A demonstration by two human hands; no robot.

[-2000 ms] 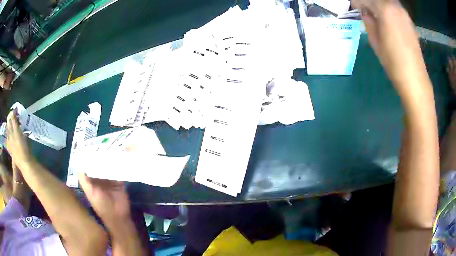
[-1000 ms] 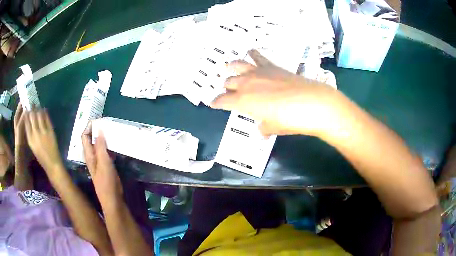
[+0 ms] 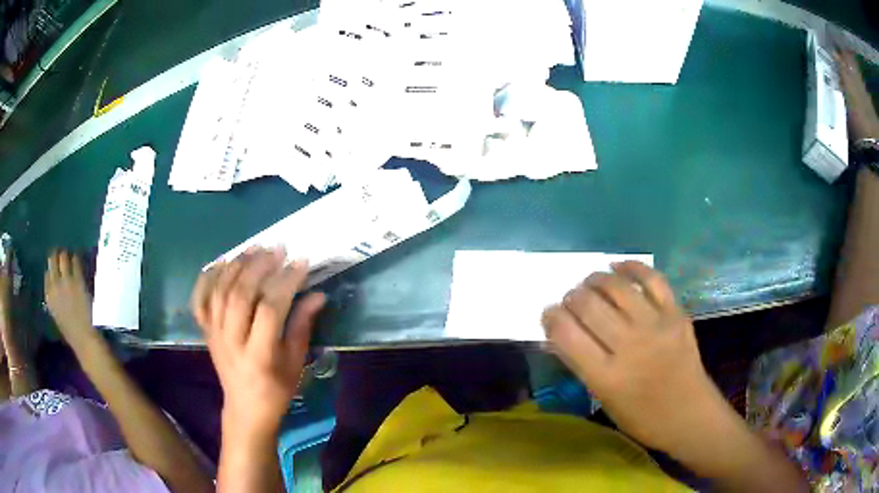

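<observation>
My left hand is over the near end of a narrow white carton, its fingers on the end and its thumb at the side. The carton lies slanted, its open far end pointing right with a curved end flap. My right hand has its fingers curled on the right part of a white leaflet; the thumb is hidden. The leaflet lies crosswise at the table's front edge with a blank face up. The leaflet pile, with black marks, spreads behind the carton.
A white box stands right of the pile, its top cut off. Another carton lies at the left, near a neighbour's hand. At far right, another person's hand is at a carton. A pale rail curves behind.
My right hand has moved from the pile to the front edge with a leaflet under it. The carton at my left hand has turned, its open end now farther back. A carton has appeared at far right.
</observation>
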